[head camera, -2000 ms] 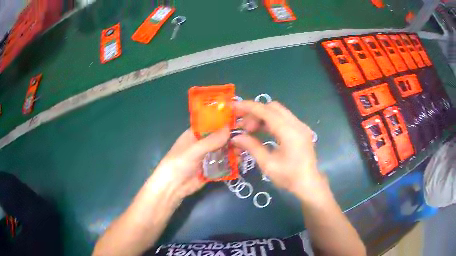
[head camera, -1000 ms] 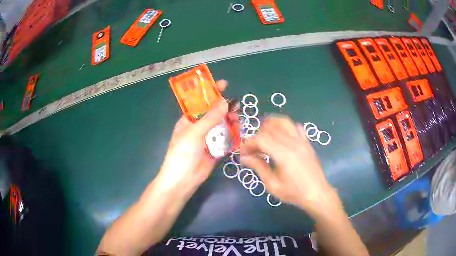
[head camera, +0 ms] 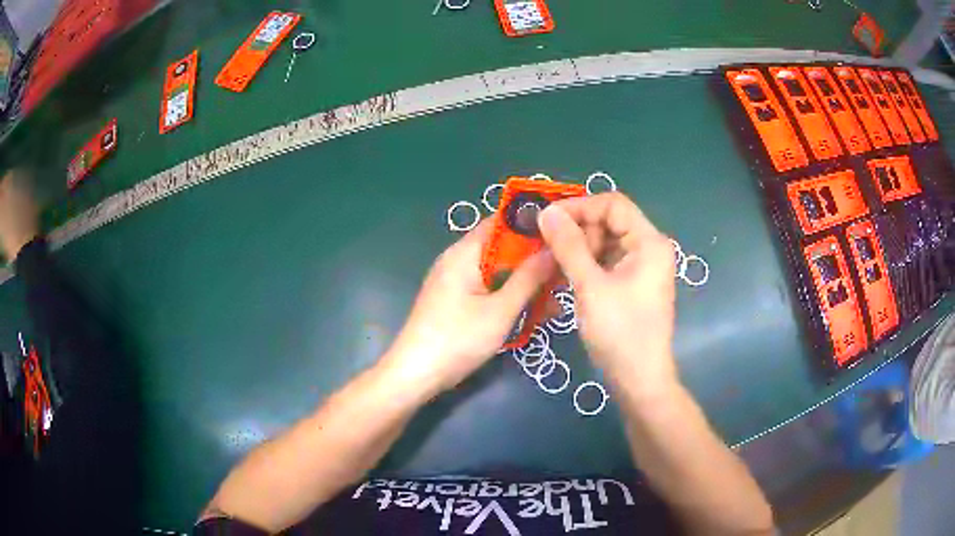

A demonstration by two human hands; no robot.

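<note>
My left hand (head camera: pixel 456 298) holds an orange housing (head camera: pixel 510 251), tilted, over the green bench. A dark round speaker (head camera: pixel 527 214) lies over the housing's far end. My right hand (head camera: pixel 618 277) has its thumb on the speaker's right edge, its fingers curled behind; whether the speaker is seated is hard to tell. The housing's middle and near end are mostly hidden by my hands. Thin white rings lie loose around and below my hands, such as one at the left (head camera: pixel 463 217) and one nearest me (head camera: pixel 590 398).
A black tray (head camera: pixel 911 246) at right holds several orange housings. A pale ruled rail (head camera: pixel 314 120) crosses behind my hands. Beyond it lie orange units (head camera: pixel 178 92) and a ring (head camera: pixel 304 41). Another person's hand (head camera: pixel 16 215) and dark sleeve show at the left edge.
The housing has turned, and its far end now bears the speaker under my right thumb. Both hands have moved slightly right. Another person's hand has appeared at left.
</note>
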